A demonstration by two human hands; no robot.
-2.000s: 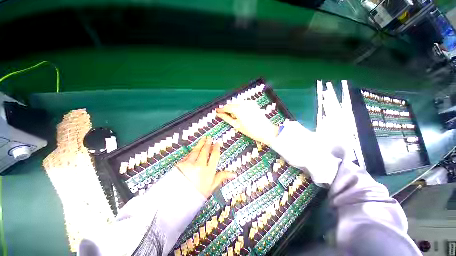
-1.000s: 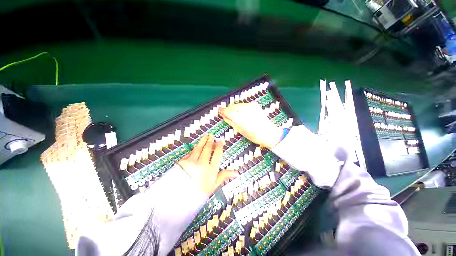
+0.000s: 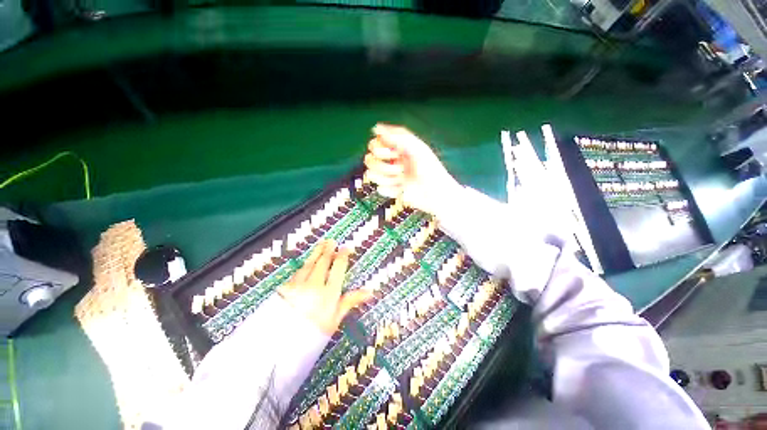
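A black tray (image 3: 252, 243) lies tilted in front of me, filled with rows of narrow green circuit boards (image 3: 458, 361) that have pale tabs (image 3: 244, 277) sticking up along them. My left hand (image 3: 320, 290) rests on the boards at the tray's left middle, fingers apart, holding nothing that I can see. My right hand (image 3: 399, 164) is raised over the tray's far edge with its fingers curled in. Whether something small is between its fingers cannot be told.
Tan patterned sheets (image 3: 126, 336) and a small round black container (image 3: 160, 265) lie left of the tray. A pale blower (image 3: 34, 281) stands at far left. White strips (image 3: 547, 193) and a second black tray (image 3: 610, 201) with boards are at the right.
My right hand has lifted from the boards up to the tray's far edge, and its fingers have curled. My left hand stays on the boards. The view has shifted slightly.
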